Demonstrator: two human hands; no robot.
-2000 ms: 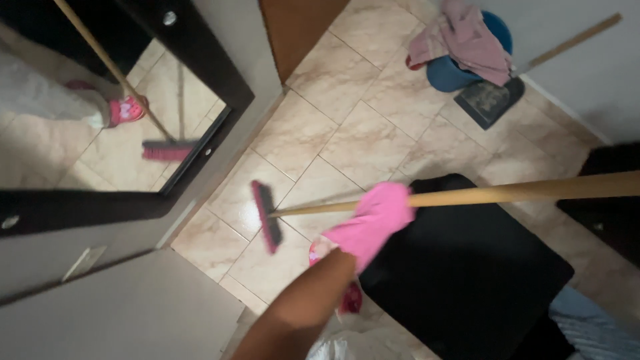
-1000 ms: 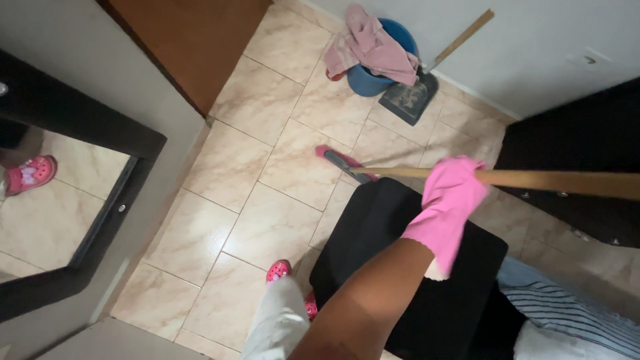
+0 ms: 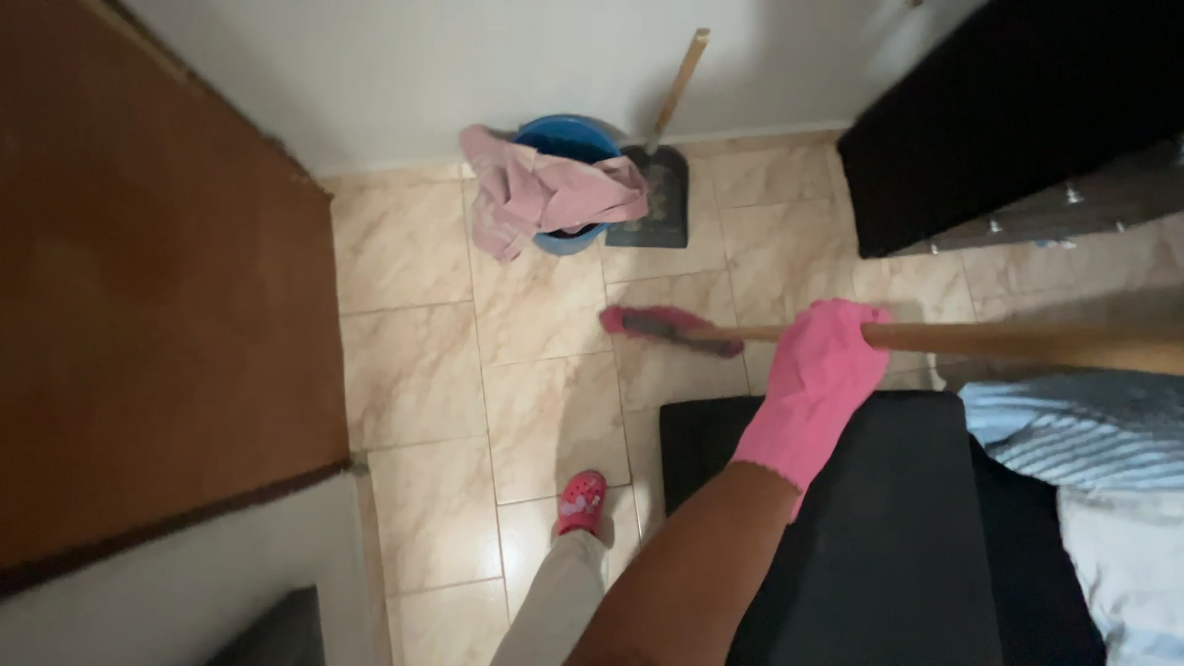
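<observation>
My left hand [image 3: 823,379], in a pink rubber glove, is closed around the wooden handle [image 3: 1017,344] of a broom. The handle runs out past the right edge of the view. At its far end the broom head [image 3: 671,330], grey with pink bristles, rests on the tiled floor and looks slightly blurred. My right hand is out of view. Beyond the broom head, a black dustpan [image 3: 661,208] with a wooden handle leans by the wall, beside a blue bucket [image 3: 566,134] with a pink cloth [image 3: 564,192] draped over it.
A black padded seat or stool [image 3: 869,573] stands under my forearm, with striped blue fabric [image 3: 1064,425] to its right. Black furniture with drawers [image 3: 1027,217] is at the upper right. A brown door [image 3: 166,277] is at the left. My foot in a pink clog [image 3: 582,501] is on the tiles [image 3: 421,518].
The view has swung right, away from the mirror. The broom head, earlier near the mirror frame, is now on the tiles close to the dustpan and bucket. My left hand has kept its hold.
</observation>
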